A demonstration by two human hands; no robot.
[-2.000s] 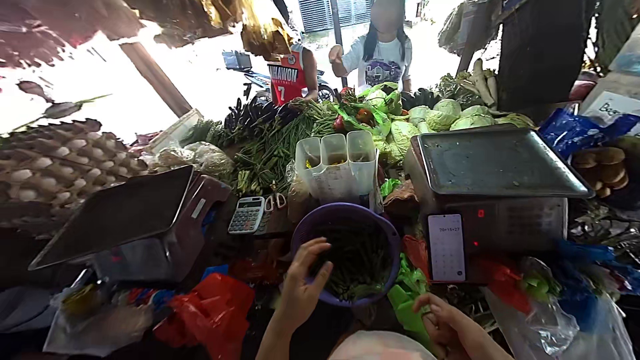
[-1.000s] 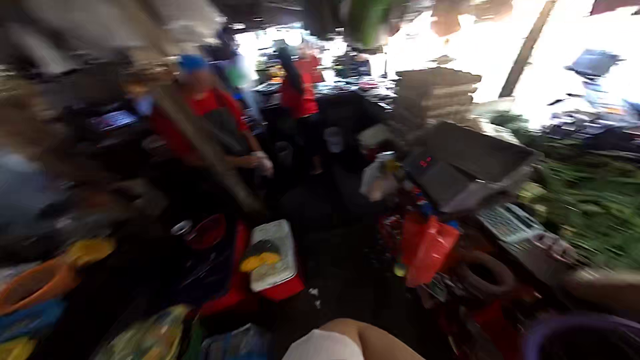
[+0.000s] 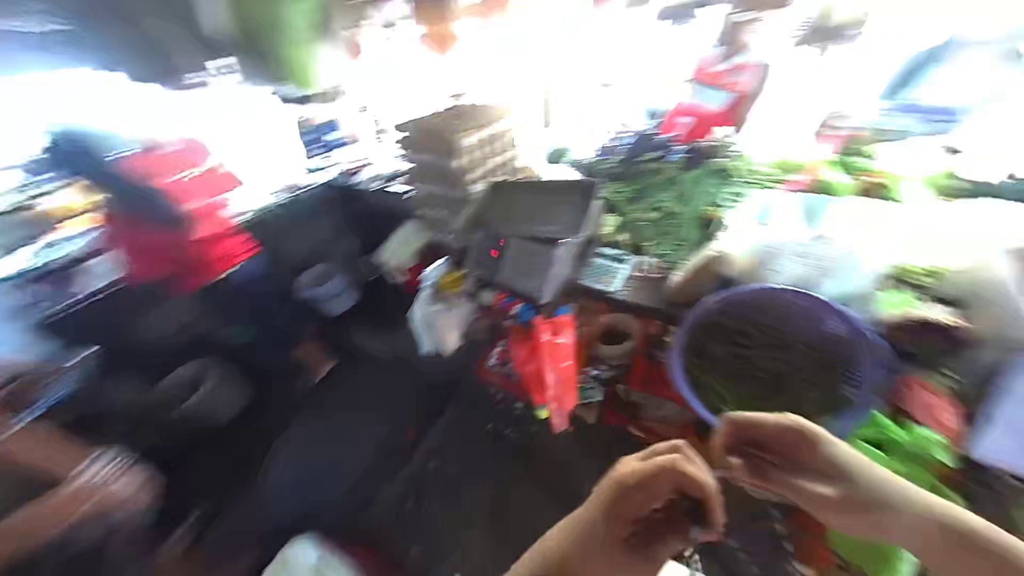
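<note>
Blur softens the whole view. My left hand (image 3: 660,504) is at the lower middle right, fingers curled, with something small and dark at its fingertips that I cannot identify. Beside it, nearly touching, my right hand (image 3: 772,460) has its fingers bent inward; what they pinch is hidden. Just beyond both hands is a purple plastic basin (image 3: 680,364) with dark green contents. Green plastic bags (image 3: 904,448) lie beside the right forearm. Red plastic bags (image 3: 552,360) hang to the left of the basin, near a roll of tape (image 3: 618,336).
A digital scale (image 3: 524,232) with red digits stands ahead, next to a calculator (image 3: 608,270). Stacked egg trays (image 3: 460,152) rise behind it, and leafy greens (image 3: 672,204) lie to its right. A person in red (image 3: 180,212) is at the left; another person's hands (image 3: 112,488) show lower left.
The view has swung far left, then partly back right. My hands, apart at the basin two seconds ago, are now close together at its near side.
</note>
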